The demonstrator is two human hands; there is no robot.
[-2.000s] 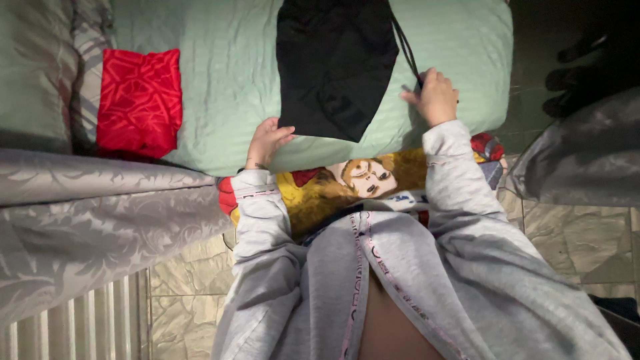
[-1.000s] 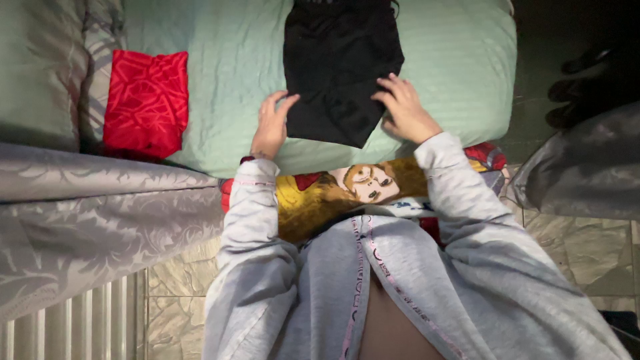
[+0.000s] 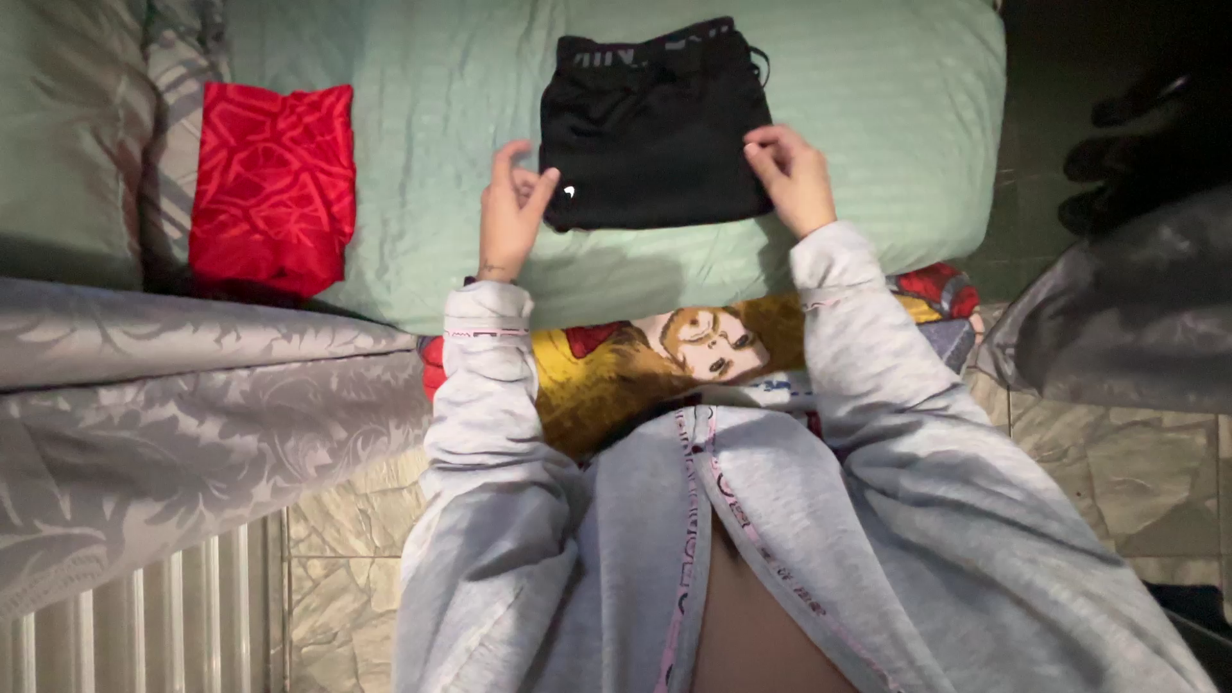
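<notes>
A black garment (image 3: 659,135) with a lettered waistband and a drawstring loop at its upper right lies folded on the pale green bed sheet (image 3: 895,144). At its lower left edge is my left hand (image 3: 515,207), fingers apart and the thumb tip by the cloth. My right hand (image 3: 794,178) is at the right edge, thumb and forefinger close together at the fabric; whether they pinch it cannot be told. A folded red patterned garment (image 3: 274,188) lies farther left on the bed.
A printed blanket (image 3: 616,375) hangs along the bed's near edge. Grey patterned curtain fabric (image 3: 192,443) is at the left, above a ribbed radiator (image 3: 125,616). Dark grey fabric (image 3: 1126,298) hangs at the right. Dark footwear (image 3: 1088,164) is on the floor.
The black garment has been folded shorter, and its lettered waistband now shows at the top. Both hands have moved from its lower part to its side edges.
</notes>
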